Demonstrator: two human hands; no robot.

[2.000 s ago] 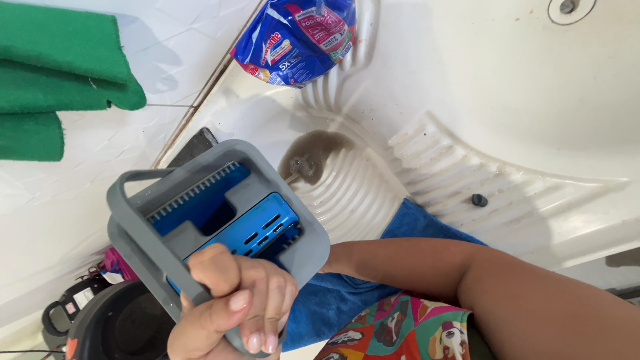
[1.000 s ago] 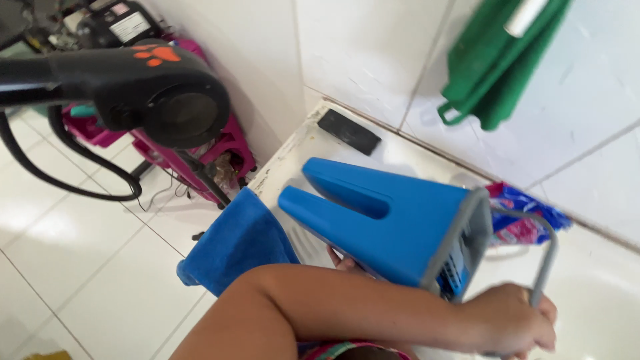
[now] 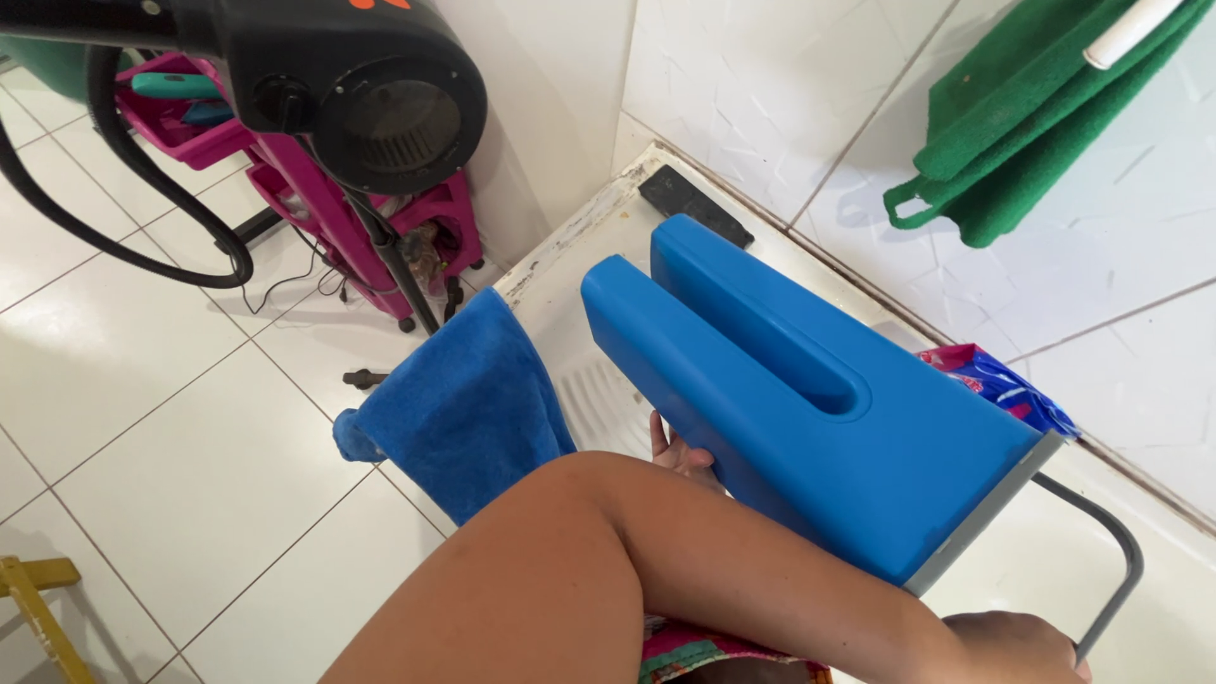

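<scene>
A blue plastic bucket [image 3: 807,399] with a grey rim, likely a flat-mop bucket, lies tipped over a white ribbed washtub [image 3: 598,389], its closed end toward the upper left. At its open end, my left hand [image 3: 1021,646] is closed around the grey handle [image 3: 1130,560], with the fingertips partly cut off by the frame. My left arm crosses the foreground. Beside the bucket's lower edge, partly behind my arm, is my right hand [image 3: 679,461]; its fingers are loosely curled near or against the bucket, and the contact is unclear. The bucket's inside is hidden.
A blue cloth [image 3: 475,408] drapes over the tub's edge. A dark block [image 3: 693,204] lies in the tub's corner. Green cloth [image 3: 1016,133] hangs on the tiled wall, above a blue plastic pack [image 3: 1016,385]. At left stand a black blower [image 3: 389,114] and a magenta trolley [image 3: 332,237].
The bucket has gone from opening toward me to lying on its side, its interior turned out of sight. My left hand was at its rim and is now at the handle. The view has turned strongly.
</scene>
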